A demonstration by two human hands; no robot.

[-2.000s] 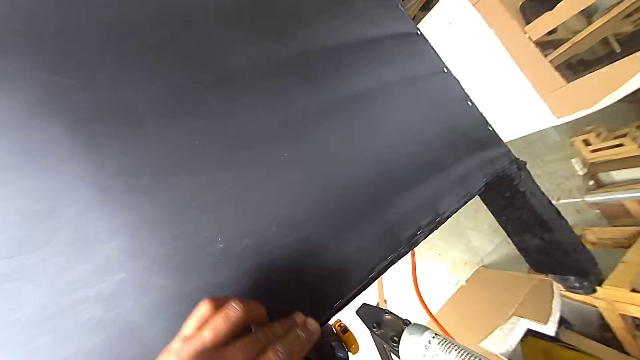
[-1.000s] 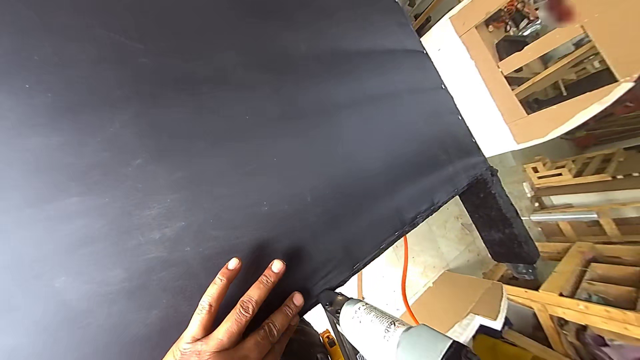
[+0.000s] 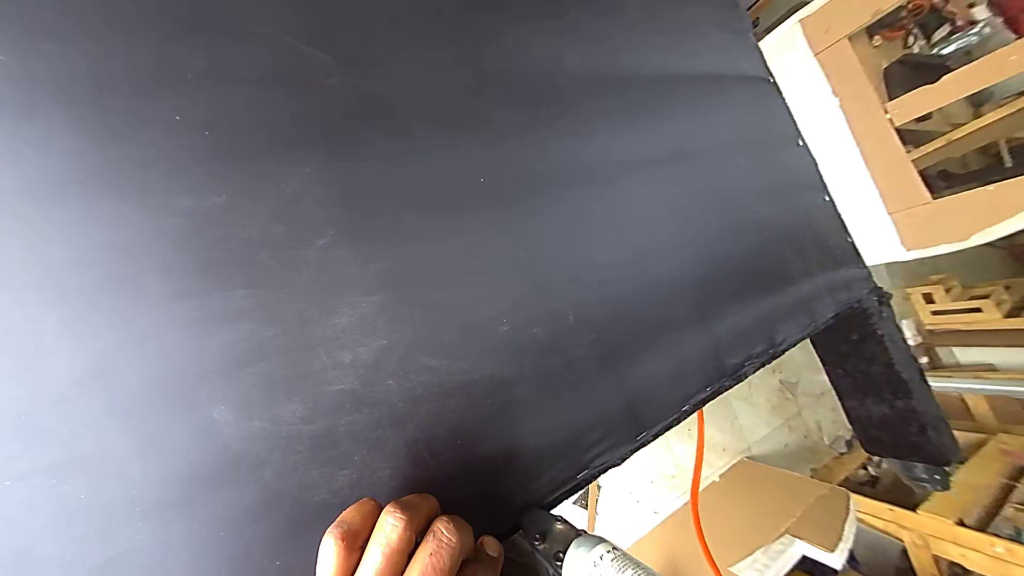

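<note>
A large black sheet (image 3: 448, 264), leather-like or fabric, covers most of the view, with staples along its right and lower edges. My left hand (image 3: 412, 536) is at the bottom, its fingers bent on the sheet near the lower edge; whether they pinch it is hidden. Just right of its fingers, the dark nose of a staple gun (image 3: 560, 544) with a silver body touches the sheet's lower edge. The rest of that tool is cut off by the frame. My right hand is out of view.
A black furniture leg (image 3: 880, 384) juts from the right corner. An orange hose (image 3: 698, 496) hangs below the edge, beside cardboard (image 3: 744, 512) on the floor. Wooden frames (image 3: 960, 308) stand at right; a cardboard-faced frame (image 3: 872, 144) with white padding is at upper right.
The fingers of my left hand were spread flat on the sheet a second ago and are now bent and closer together. Two seconds ago the staple gun was away from the edge; now it touches it.
</note>
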